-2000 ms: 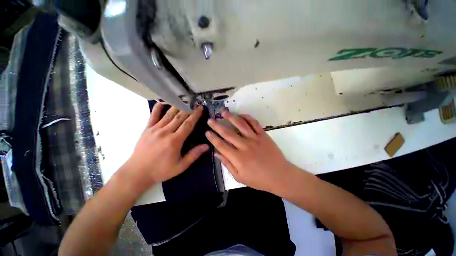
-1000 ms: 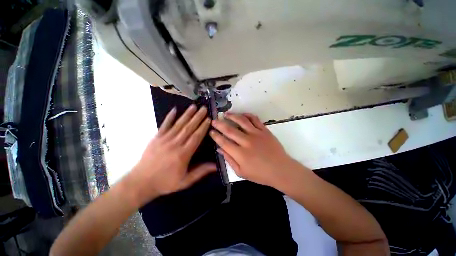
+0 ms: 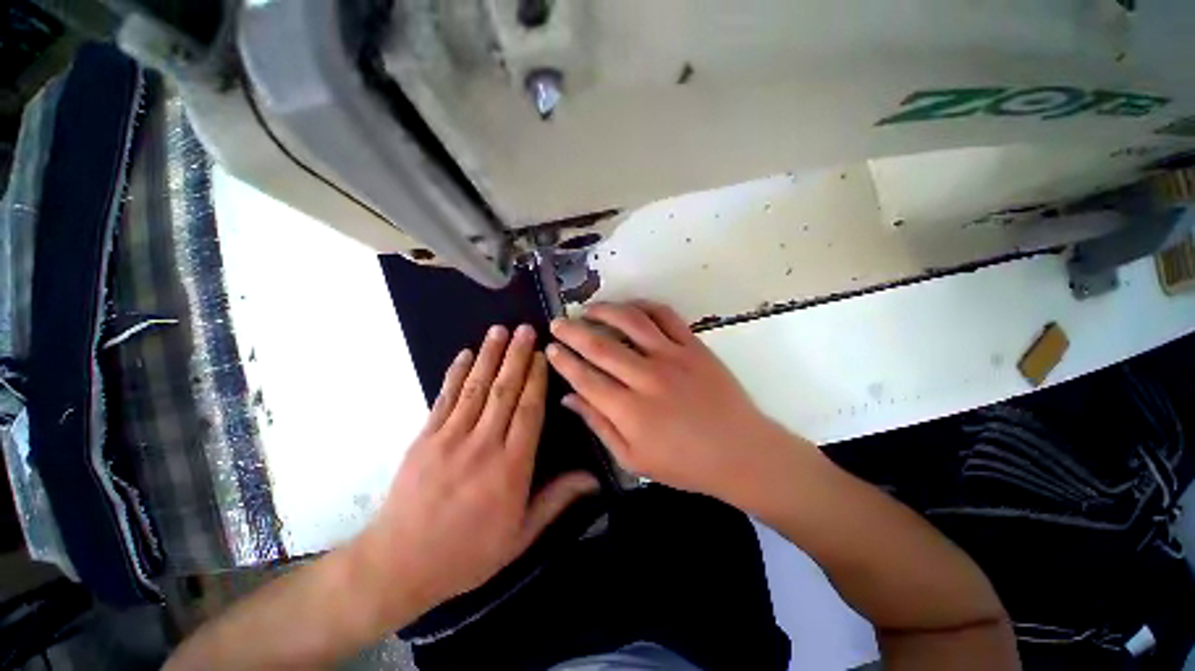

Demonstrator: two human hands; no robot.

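A dark cut piece [image 3: 452, 315] lies flat on the white table and runs up to the presser foot [image 3: 548, 269] of the sewing machine. My left hand [image 3: 478, 452] lies flat on the piece, fingers slightly apart, fingertips short of the foot. My right hand [image 3: 649, 387] rests along the piece's right edge, fingertips just below the foot, thumb low. The needle itself is too small to tell. More black cloth [image 3: 682, 564] hangs over the near table edge into my lap.
The cream machine head [image 3: 760, 79] with green lettering fills the top. A stack of dark strips [image 3: 72, 302] lies on plaid fabric [image 3: 170, 380] at left. A tan block [image 3: 1044, 354] lies on the table at right. A dark cloth bundle [image 3: 1048, 485] is below the table edge.
My left hand has slid back towards me, away from the foot, uncovering more of the piece. My right hand stays beside the edge. The camera view has shifted slightly.
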